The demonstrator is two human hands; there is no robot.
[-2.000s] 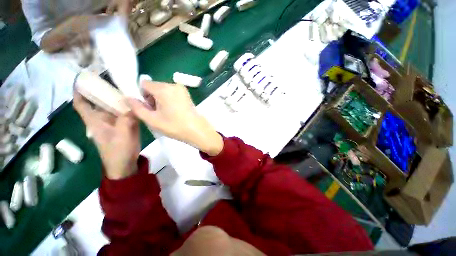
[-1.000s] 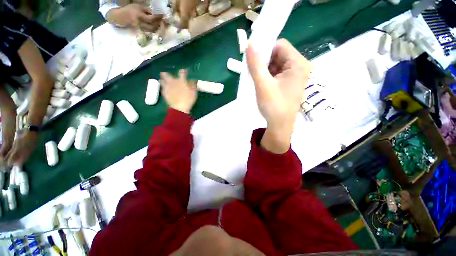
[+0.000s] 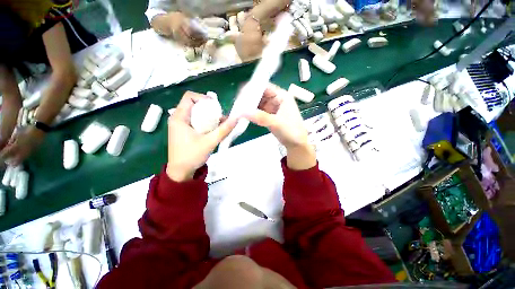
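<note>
My left hand point(image 3: 189, 135) holds a white device housing point(image 3: 206, 114), seen nearly end-on, above the near edge of the belt. My right hand point(image 3: 285, 121) holds a long white label strip point(image 3: 261, 73) that sticks up and away and is blurred. The fingertips of both hands meet at the strip's lower part, just right of the housing. Whether a label is between the fingertips cannot be told. More white housings, such as one at the left point(image 3: 151, 118), lie scattered on the green conveyor belt point(image 3: 186, 152).
A row of housings point(image 3: 349, 121) with dark gaps lies right of my hands. A small pointed grey tool point(image 3: 252, 210) lies before me, a hammer-like tool point(image 3: 103, 201) and pliers point(image 3: 52, 271) at left. A blue box point(image 3: 440, 132) and cardboard boxes stand right. Two people work across the belt.
My left hand was open over the belt a second ago and now holds a housing. It has come to my right hand, which still holds the strip. The view has shifted.
</note>
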